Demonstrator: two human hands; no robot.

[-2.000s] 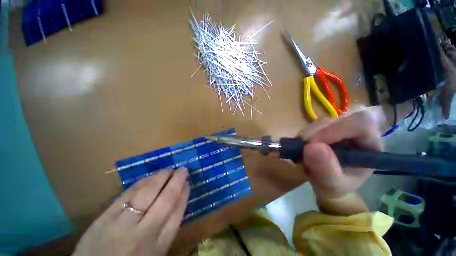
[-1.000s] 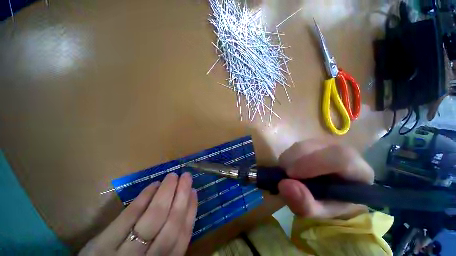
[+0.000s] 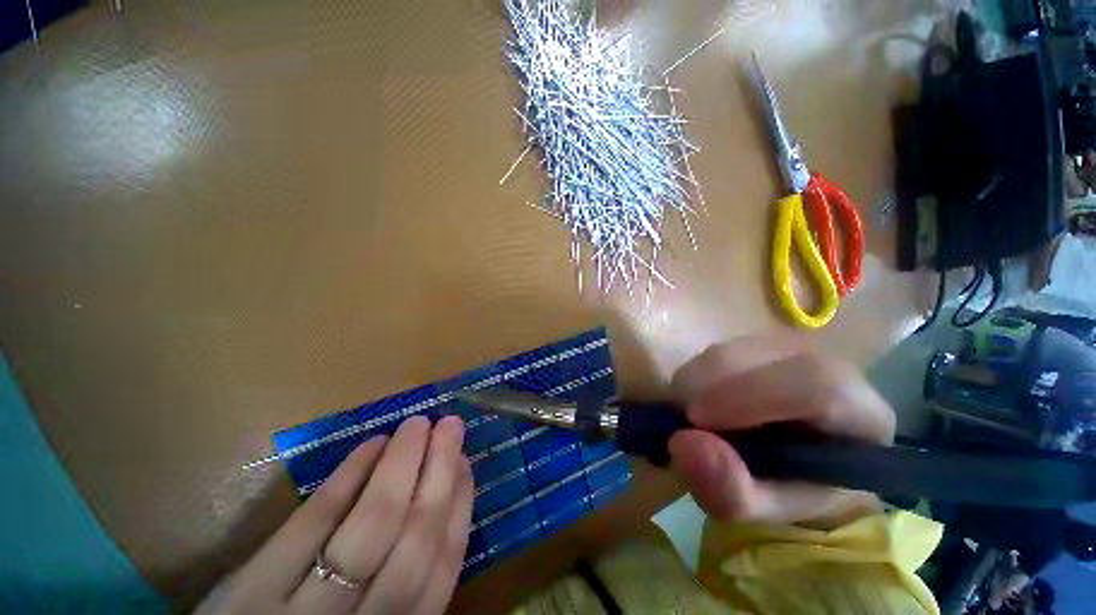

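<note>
A blue solar cell string lies tilted on the brown tabletop, crossed by silvery lines. A thin tabbing ribbon end sticks out past its left edge. My left hand, bare with a ring, rests flat on the cell, fingers together, pressing on it and hiding its lower left part. My right hand grips the black handle of a soldering iron. The iron's tip is at the upper line of the cell, just above my left fingertips. Whether the tip touches the cell is hard to tell.
A heap of cut ribbon pieces lies behind the cell. Scissors with yellow and red handles lie right of it. A black box with cables stands at the right. A teal sheet is at lower left. Dark cells show at top left.
The view has shifted, so heap and scissors sit further right. The iron's tip has moved left along the upper line, from near the cell's right end to near my left fingertips.
</note>
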